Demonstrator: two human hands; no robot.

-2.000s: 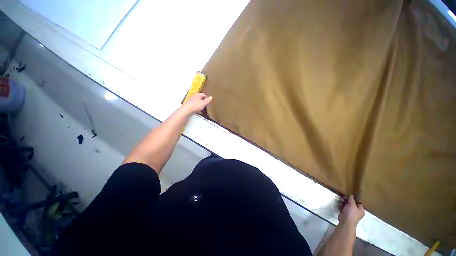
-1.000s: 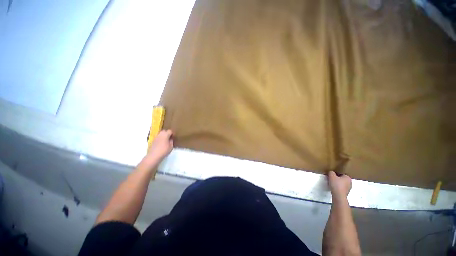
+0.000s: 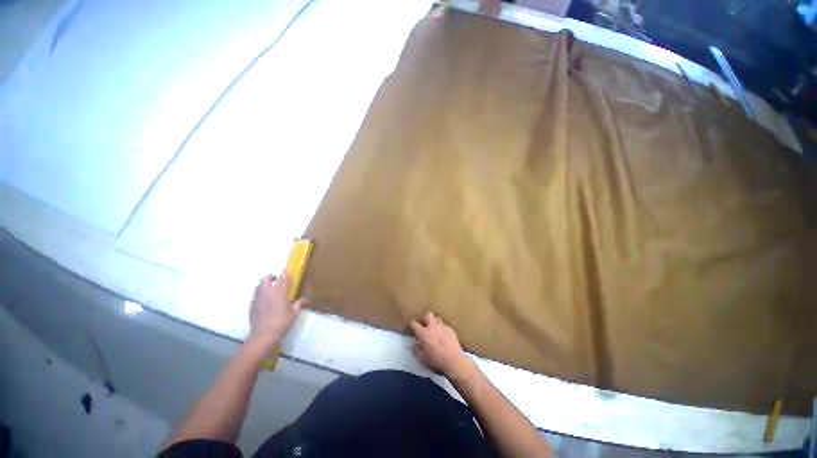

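Observation:
The brown fabric [image 3: 484,197] lies over the white-topped table, with raised folds running across its middle. A yellow weight bar [image 3: 301,261] lies at its near left corner. My left hand [image 3: 274,309] is on the lower part of this bar, with its fingers around it; the bar's end shows below the hand. My right hand [image 3: 436,342] rests on the fabric's near edge, fingers bent and slightly apart; whether it pinches the cloth is hidden.
A second yellow bar [image 3: 773,420] lies at the near edge on the right. The white table rim [image 3: 537,394] runs along my body. Part of another person's hand [image 3: 489,7] shows at the far edge. Thin metal strips [image 3: 733,82] lie at the far right.
My right hand has left the fold and moved left along the near edge. My left hand has shifted from the fabric corner onto the yellow bar. The view now takes in the table's far edge.

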